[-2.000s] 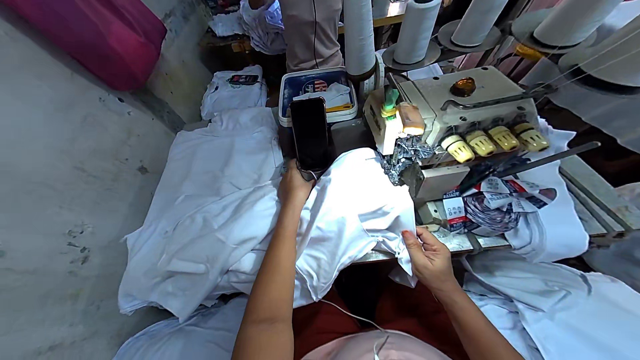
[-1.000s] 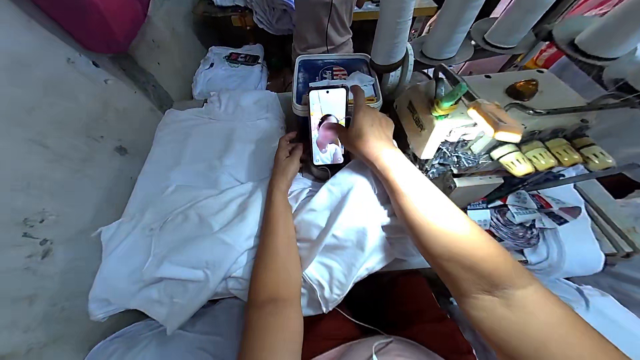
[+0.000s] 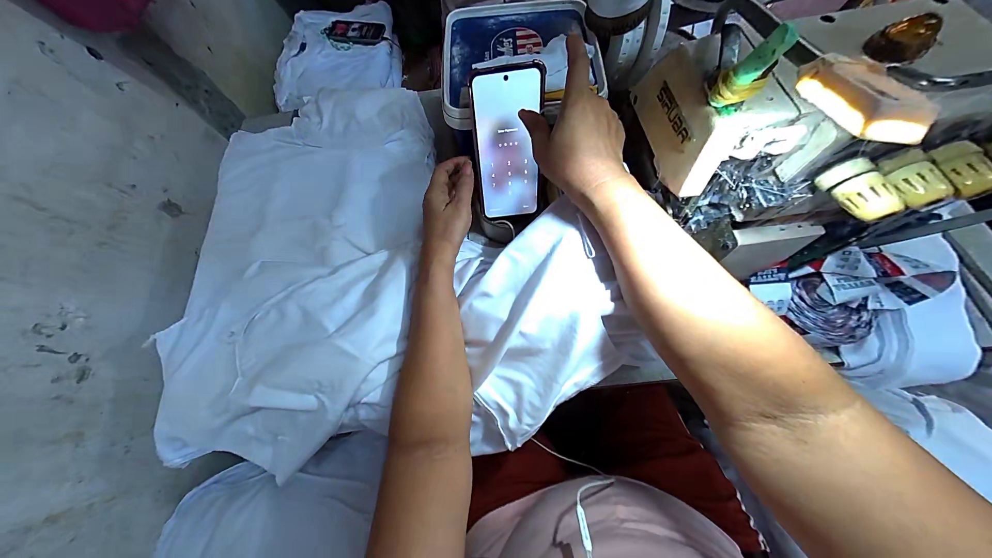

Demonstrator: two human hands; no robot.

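A smartphone (image 3: 508, 147) with a lit lock screen and keypad leans upright against a blue plastic tub with a white rim (image 3: 457, 116). My left hand (image 3: 449, 201) is at the phone's left edge, its fingers curled; whether it grips the phone is not clear. At the phone's right edge is my right hand (image 3: 581, 139), index finger raised and thumb near the screen, holding nothing. White fabric pieces (image 3: 310, 310) lie under and left of my left forearm, and another white piece (image 3: 535, 310) lies between my arms. A white cable runs below the phone.
A Siruba sewing machine (image 3: 674, 116) with yellow tension knobs (image 3: 860, 190) and a small lamp (image 3: 864, 97) stands on the right. Patterned fabric scraps (image 3: 829, 310) lie below it. A concrete wall (image 3: 93, 271) bounds the left side. Folded white cloth (image 3: 337, 66) is at the back.
My right hand has left the white fabric, where it was two seconds ago, and moved up to the phone. The phone's screen, dark then, is lit. Since one second ago the screen picture has changed to a keypad.
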